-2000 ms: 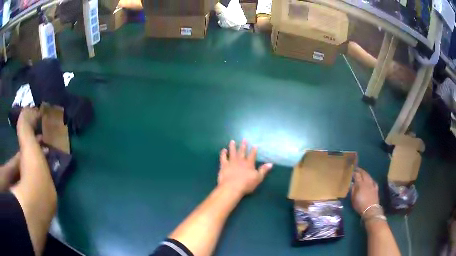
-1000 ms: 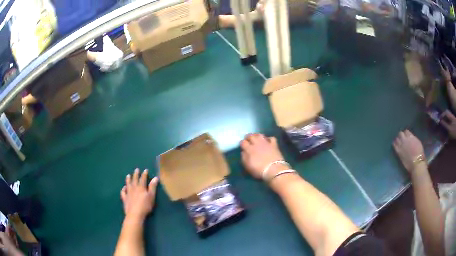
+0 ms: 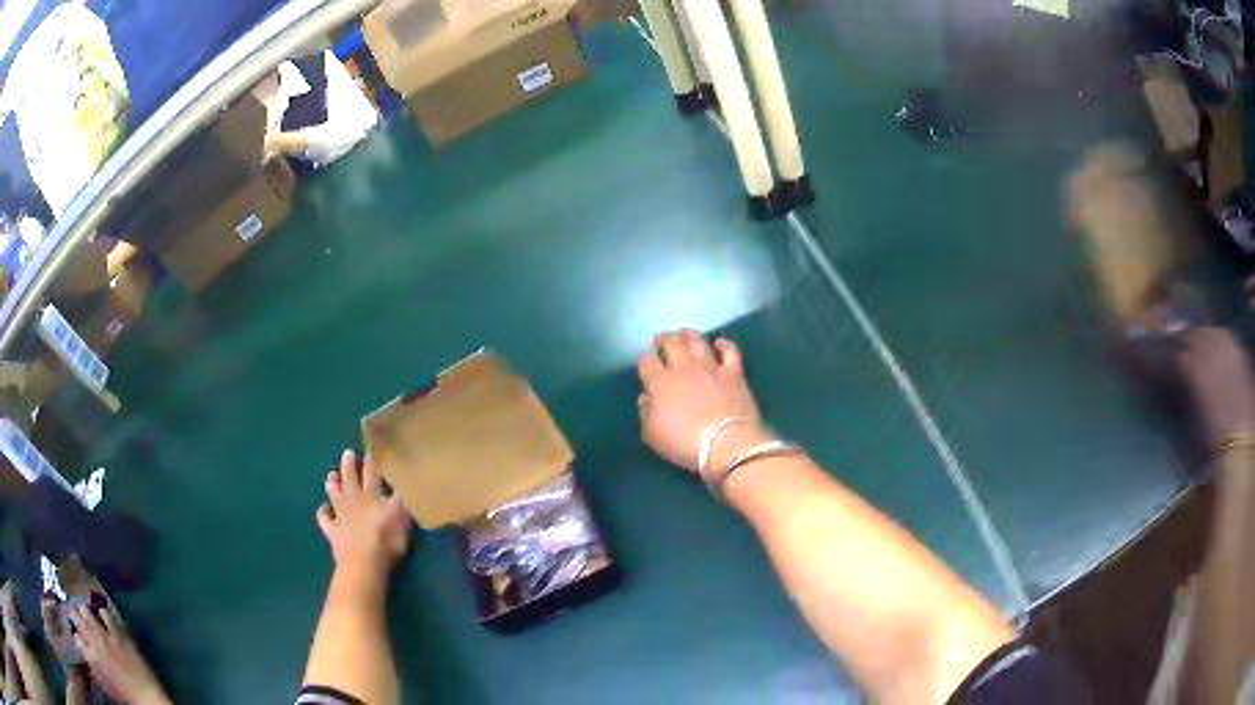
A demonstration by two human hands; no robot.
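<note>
An open packing box stands on the green table between my hands, black outside. Its brown lid is folded up and back. A shiny, crinkled clear plastic bag lies inside over parts I cannot make out. My left hand is at the lid's left edge, fingers spread and not closed on it; whether it touches is unclear. My right hand rests palm down on the table, right of the box and apart from it, fingers slightly bent and holding nothing.
Another open box, blurred, is at the far right by another person's hand. Pale shelf legs stand on the table beyond my right hand. Large cartons line the far side. Other hands work at lower left.
The second open box has moved right, away from my right hand, to the neighbour's hand. My left hand is now closer against the near box's lid. The view has shifted slightly.
</note>
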